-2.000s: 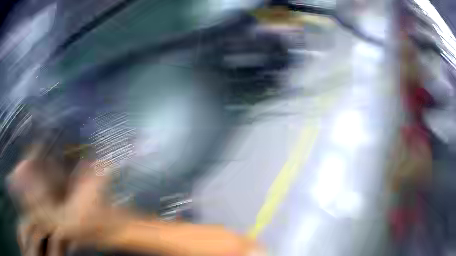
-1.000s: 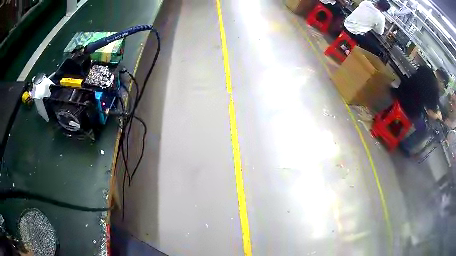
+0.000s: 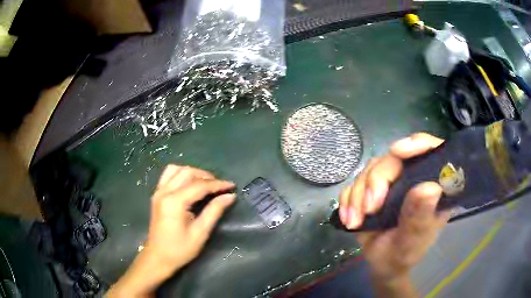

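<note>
A black plastic housing (image 3: 266, 202) lies flat on the green mat between my hands, its slotted side up. My left hand (image 3: 187, 212) is just left of it, thumb and forefinger close together; whether they pinch something small cannot be told. My right hand (image 3: 391, 201) grips the black electric screwdriver (image 3: 466, 169), its tip end pointing left, a little right of the housing. The round screw dish (image 3: 321, 143), full of tiny screws, sits above the housing. Loose metal strips (image 3: 218, 87) lie heaped at the upper left.
A clear plastic bag (image 3: 230, 35) spills the strips. Black housings (image 3: 87, 230) are piled at the left edge. A brown cardboard box (image 3: 116, 14) is at the upper left. The black bench machine (image 3: 480, 96) and a white container (image 3: 446, 51) stand at upper right.
The view has swung from the aisle and the machine back to the bench. Both hands, the housing and the screwdriver now show; the seated people are out of view.
</note>
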